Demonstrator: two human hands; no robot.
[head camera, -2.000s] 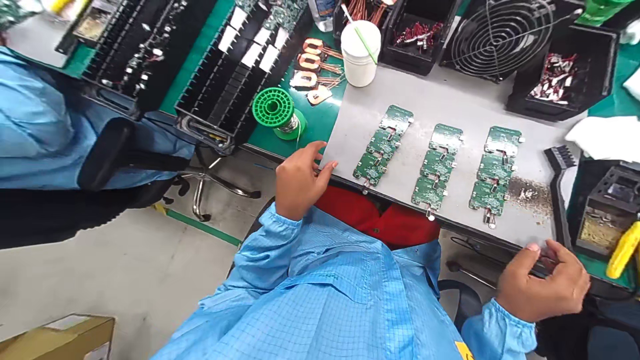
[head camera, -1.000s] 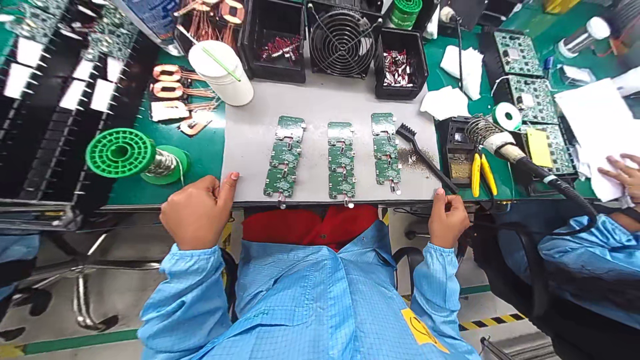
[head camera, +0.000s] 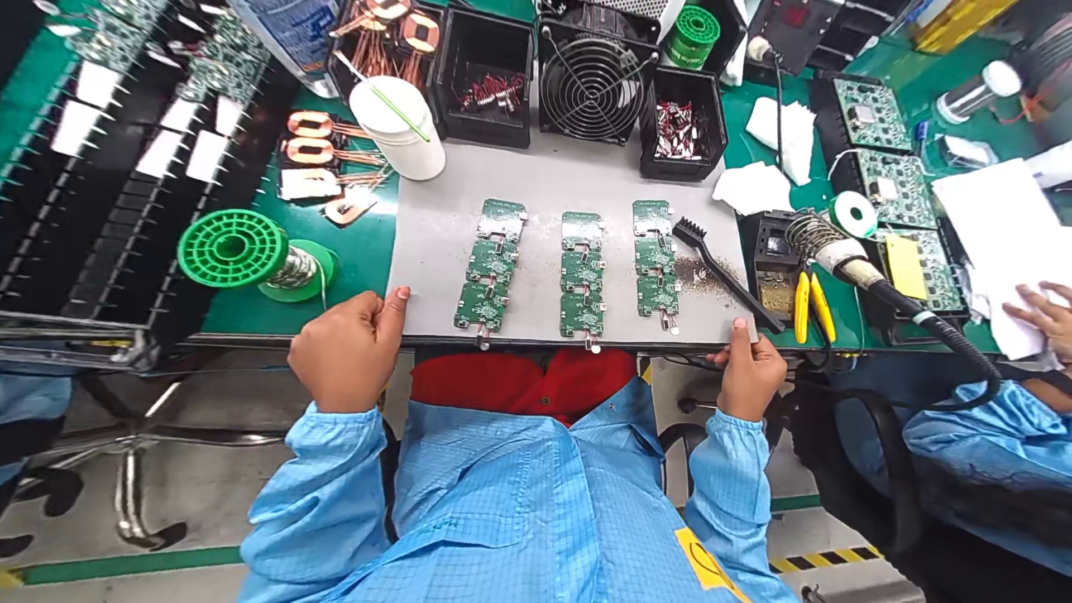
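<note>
My left hand (head camera: 347, 347), fingers curled and thumb up, rests at the front edge of the grey mat (head camera: 544, 172), near its left corner. My right hand (head camera: 745, 364) is at the mat's right front corner, thumb on the mat's edge and fingers curled around it. Between them lie three strips of green circuit boards: the left strip (head camera: 492, 264), the middle strip (head camera: 582, 275) and the right strip (head camera: 656, 258). A black brush (head camera: 720, 272) lies just beyond my right hand, beside brown debris. Neither hand touches the boards.
A green solder spool (head camera: 243, 249) stands left, near copper coils (head camera: 311, 151) and a white bottle (head camera: 398, 126). Black parts bins (head camera: 484, 117) flank a fan (head camera: 592, 88). A soldering iron (head camera: 846, 255) and yellow-handled pliers (head camera: 812, 306) are right. A co-worker's hand (head camera: 1043, 314) rests on white paper.
The view has swung to the right. My right hand, with fingers spread near the mat's corner two seconds ago, is now curled at its edge. The left hand's fingers have curled in.
</note>
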